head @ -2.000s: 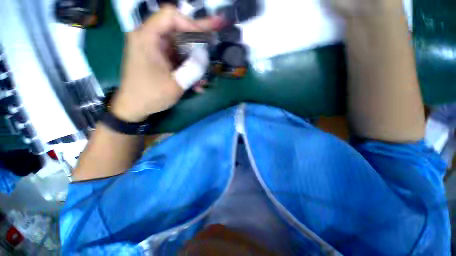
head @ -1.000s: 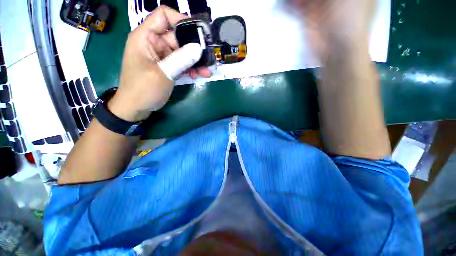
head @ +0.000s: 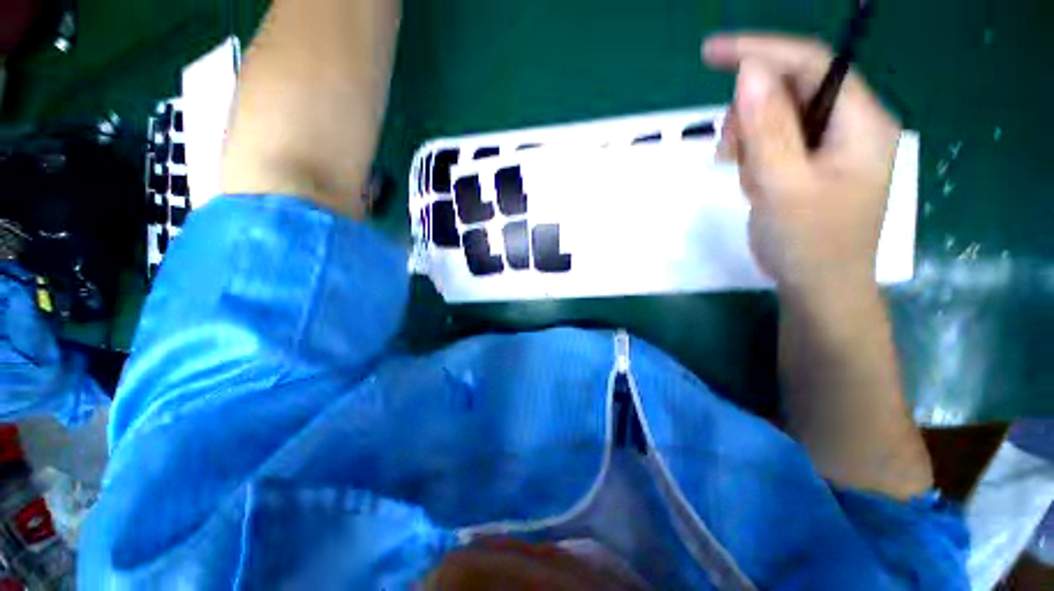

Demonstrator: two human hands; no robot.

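Note:
My right hand (head: 815, 173) is over the right part of the die-cut adhesive sheet (head: 647, 225) and holds dark, thin tweezers (head: 840, 72) that point up and away. The sheet lies on the green bench mat with black L-shaped pieces (head: 485, 248) at its left end and a plain white stretch beside them. My left forearm reaches up past the top edge of the picture, so my left hand is out of view. No watch housing can be made out.
Another strip with black pieces (head: 168, 173) lies to the left of my left arm. Dark, unclear items and blue cloth are at the far left. Tiny bits (head: 948, 162) are scattered on the mat at the right. A pale bag or paper (head: 1006, 491) is at the lower right.
My left hand has left the view upward with the housing it held. My right hand has come into clearer view with the tweezers. The sheet appears lower in the picture, with its black pieces uncovered.

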